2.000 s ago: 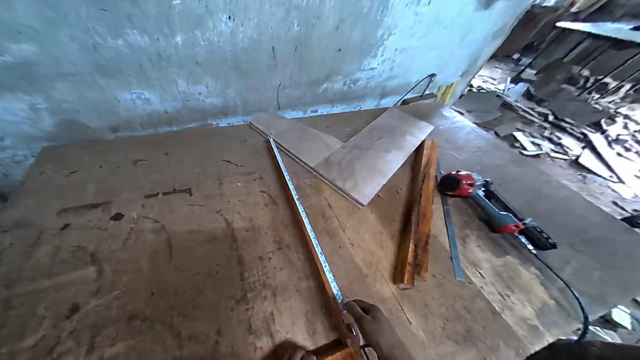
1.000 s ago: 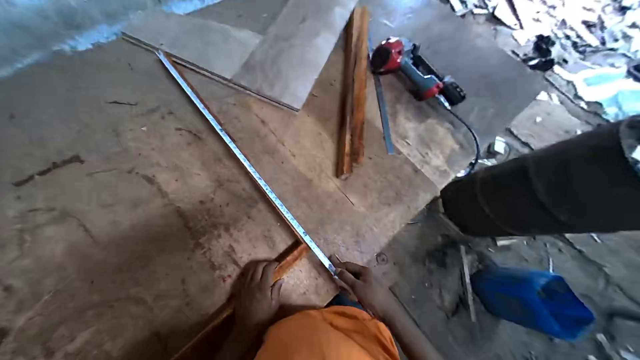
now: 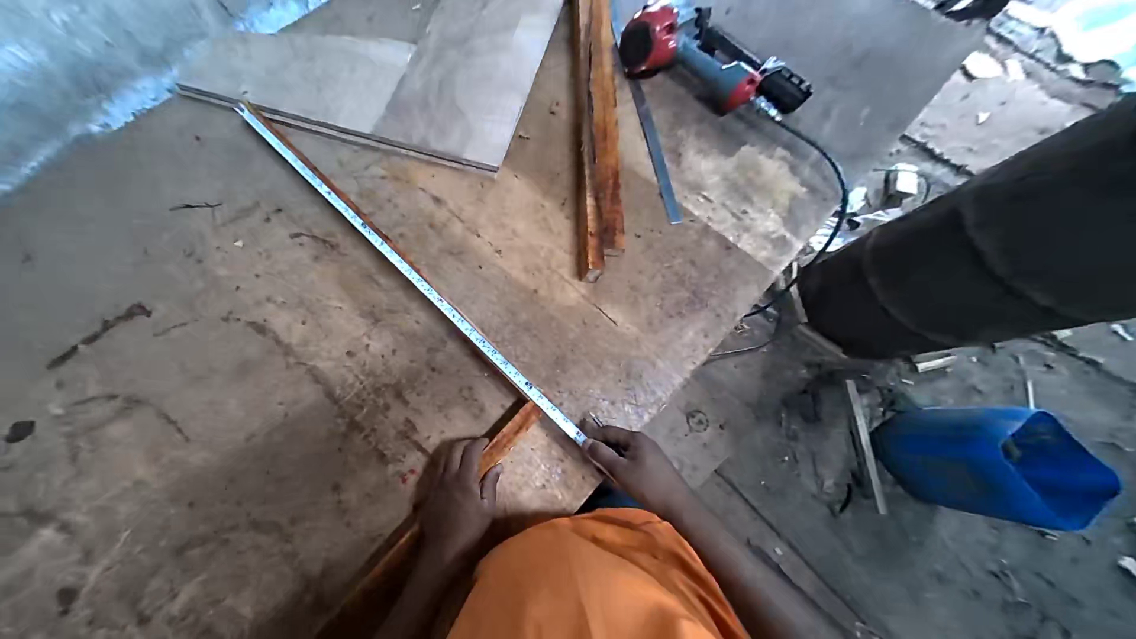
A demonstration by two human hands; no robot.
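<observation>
A measuring tape blade [image 3: 415,277] runs diagonally over the wooden worktable [image 3: 293,373], along a thin wood strip [image 3: 333,188] that shows beside its edge. At the blade's near end, my right hand [image 3: 628,460] grips it by the table's front edge; the tape's case cannot be made out. My left hand [image 3: 461,493] is closed around a reddish-brown wood strip [image 3: 512,437], whose end meets the blade at an angle. Several more wood strips [image 3: 602,146] lie together farther back, with a flat metal strip [image 3: 655,146] on their right.
Plywood pieces [image 3: 470,84] overlap near the wall [image 3: 53,80]. A red and grey pneumatic nailer [image 3: 701,58] with a black hose [image 3: 839,191] lies at the back right. Beyond the table's right edge are a dark cylindrical post [image 3: 967,240] and a cut blue plastic container [image 3: 958,466] on the littered floor.
The view has tilted down and shifted to the right since two seconds ago. Both hands remain near the blade's near end; no other plain change shows.
</observation>
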